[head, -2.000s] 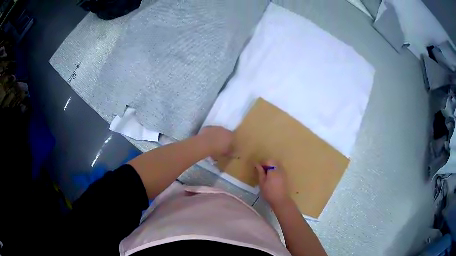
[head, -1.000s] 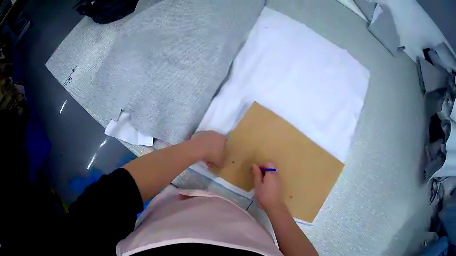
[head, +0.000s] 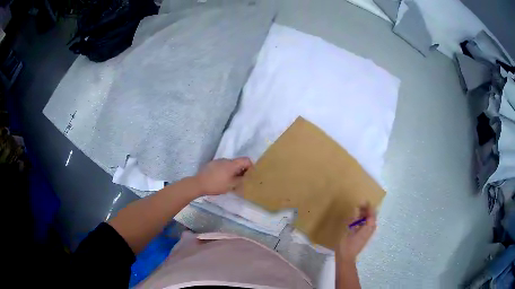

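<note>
The tan-brown pattern card lies at a slant over the near part of the white panels. Its near edge, with a small notch, looks slightly raised, and white and grey layers show below it. My left hand pinches the card's left corner between thumb and fingers. My right hand is at the card's right part, with the blue-purple pen in its fingers. Whether it also grips the card is hard to tell. The fingers are slightly blurred.
A grey panel pile lies left of the white one, with a small white fabric piece at its near edge. A black plastic bag is at the far left. Grey and white scraps and heaped bundles line the table's right side.
My right hand has moved right with the pen, from the card's middle to its right part. The card's near edge has shifted and lifted, uncovering layers below. The whole view has shifted slightly.
</note>
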